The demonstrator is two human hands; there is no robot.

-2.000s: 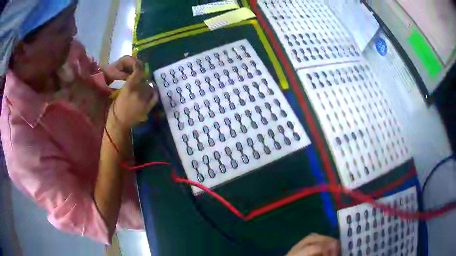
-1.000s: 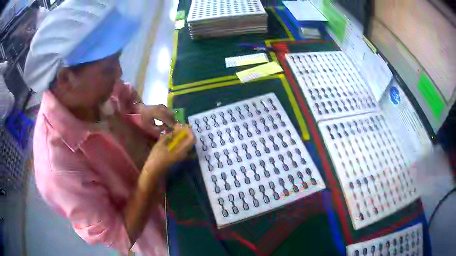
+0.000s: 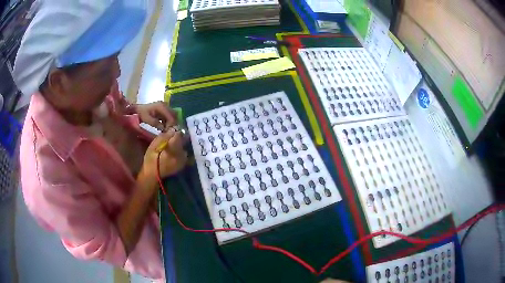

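Note:
A white parts tray [image 3: 260,163] with several rows of small dark dumbbell-shaped components lies on the green mat. Another tray [image 3: 412,271] is cut off by the bottom edge at lower right. Left of it, a sliver of skin, apparently my left hand [image 3: 334,281], shows at the bottom edge; its fingers and any hold are hidden. My right hand is out of the picture. A seated person in pink holds a yellow test probe [image 3: 162,146] at the bench edge, hands close to a small shiny part. A red test lead [image 3: 288,256] runs from it across the tray corner and bench.
Two more trays [image 3: 351,83] [image 3: 396,177] lie end to end at right, the nearer one with many paler parts. A tray stack [image 3: 236,19] stands at the back. Yellow and white label slips [image 3: 268,67] lie before it. A monitor [image 3: 454,61] stands at right.
The view has tipped up from the first frame, then shifted slightly. My hand at the bottom has mostly left the picture. The person's probe hand has turned, and the red lead shows clearly again.

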